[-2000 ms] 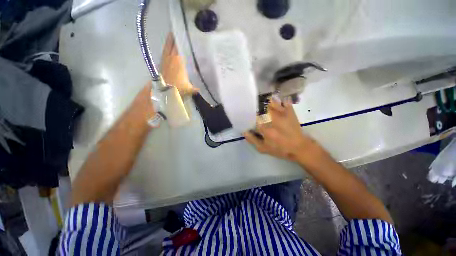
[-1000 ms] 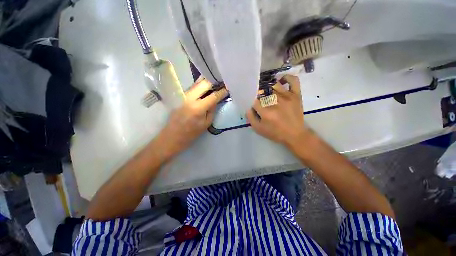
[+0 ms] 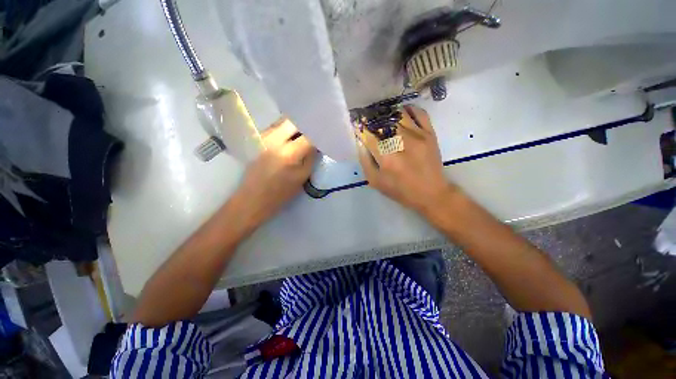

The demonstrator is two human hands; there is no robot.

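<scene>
The white sewing machine head [image 3: 296, 66] hides the needle area between my hands. My left hand [image 3: 278, 164] is on the bed left of the head, fingers bent at a small dark edge, likely the cuff [image 3: 296, 136], mostly hidden by the hand. My right hand [image 3: 406, 159] is right of the head, fingers curled around the dark metal parts by the foot. A small ribbed cream part [image 3: 390, 144] shows between its fingers. Whether the right fingers hold cloth is hidden.
The sewing lamp [image 3: 228, 122] on its silver neck stands close left of my left hand. A ribbed cream dial [image 3: 433, 64] is above my right hand. A grey and dark cloth pile [image 3: 74, 148] is at the left. A white bin [image 3: 74, 296] is below it.
My left hand has come from behind the lamp down beside the machine head. The dark cuff, clearly visible earlier, is now mostly hidden. My right hand stays by the foot.
</scene>
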